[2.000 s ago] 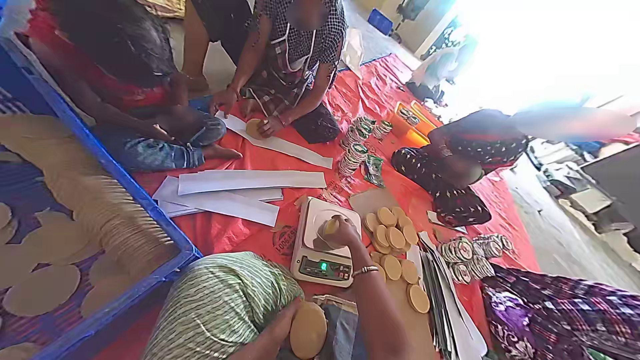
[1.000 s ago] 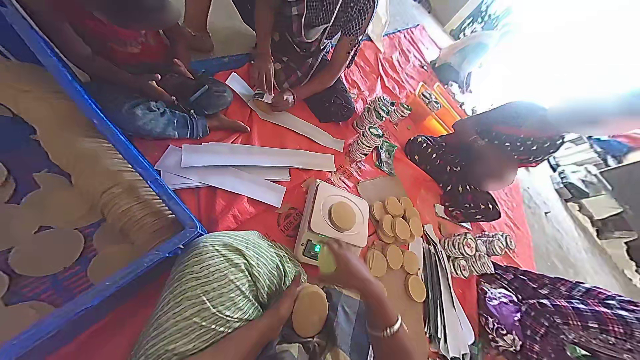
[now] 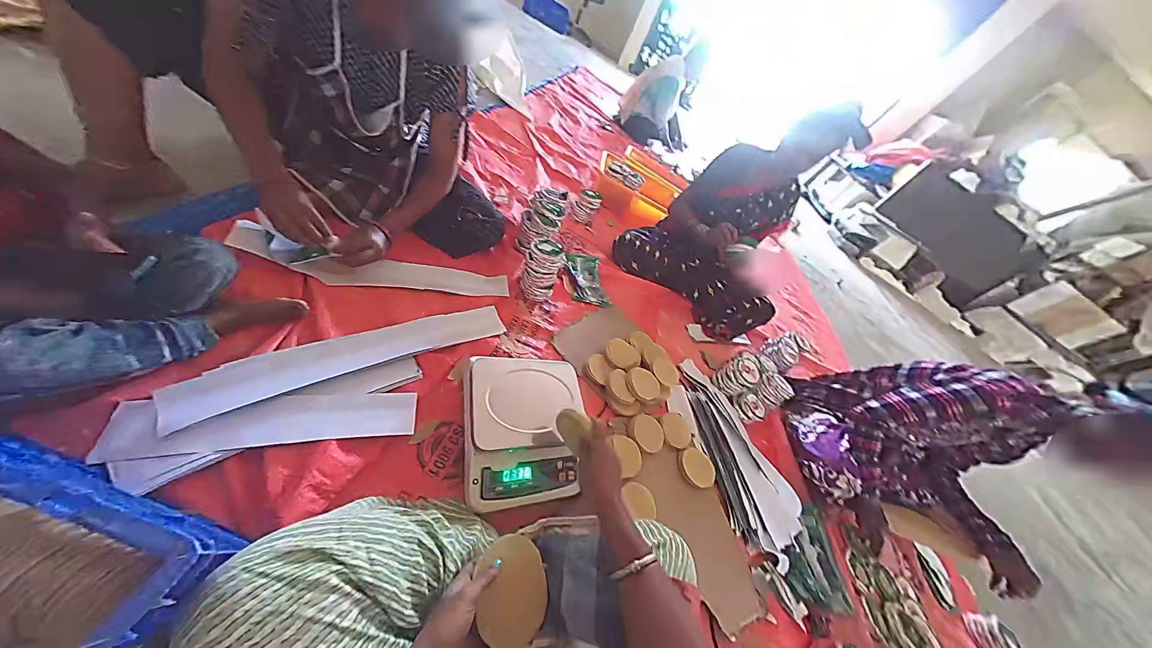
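Note:
My left hand (image 3: 457, 598) holds a tan round disc (image 3: 511, 589) over my lap, low in the view. With a bangle on its wrist, my right hand (image 3: 598, 454) grips a small stack of tan discs (image 3: 572, 430) by the right edge of the white digital scale (image 3: 526, 409). Nothing rests on the scale's plate, and its green display is lit. Right of the scale, several stacks of tan discs (image 3: 643, 382) stand on a brown cardboard sheet (image 3: 711, 549).
White paper strips (image 3: 333, 369) lie on the red sheet at left. A blue crate (image 3: 202, 540) of discs stands lower left. Grey-white strips (image 3: 738, 468), packed stacks (image 3: 542, 270) and an orange crate (image 3: 648, 184) are farther right. Other people sit around, one handling a strip (image 3: 423, 274).
One second ago a disc stack stood on the scale's plate; the plate is now bare. My right hand has moved from before the scale to its right edge. The view has shifted.

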